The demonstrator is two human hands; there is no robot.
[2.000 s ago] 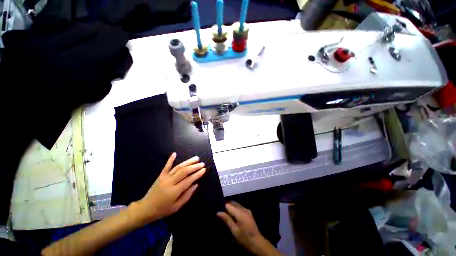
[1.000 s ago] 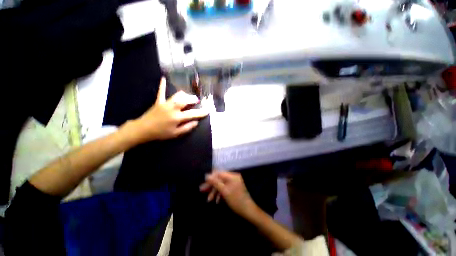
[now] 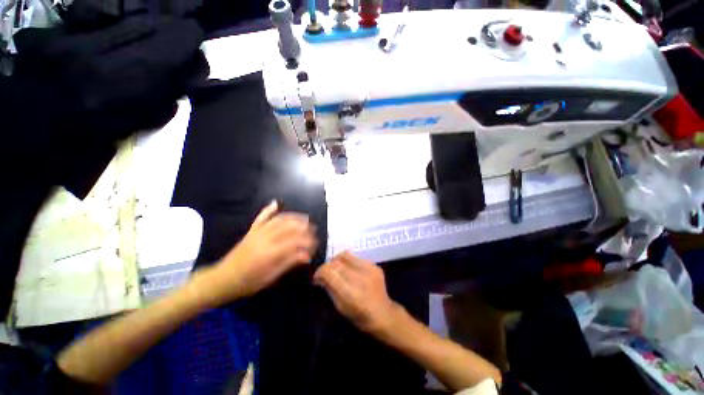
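A black fabric panel (image 3: 224, 154) lies on the white table and runs under the needle area (image 3: 316, 158) at the left end of the white sewing machine (image 3: 370, 77). It hangs over the table's front edge. My left hand (image 3: 274, 247) is on the fabric in front of the needle, slightly blurred, fingers bent over the cloth. My right hand (image 3: 355, 289) is at the table's front edge, its fingertips pinching the fabric's right edge close to my left hand. A white lamp glare covers part of the presser foot.
A black heap of cloth (image 3: 93, 85) lies at the left beside a worn, taped table extension (image 3: 77, 262). A black rectangle (image 3: 457, 176) and small snips (image 3: 516, 197) lie right of the needle. Clear plastic bags (image 3: 664, 193) are at the far right.
My left hand has moved back from the needle toward the front edge. My right hand has come up to the fabric's edge and closed on it. The camera view has shifted.
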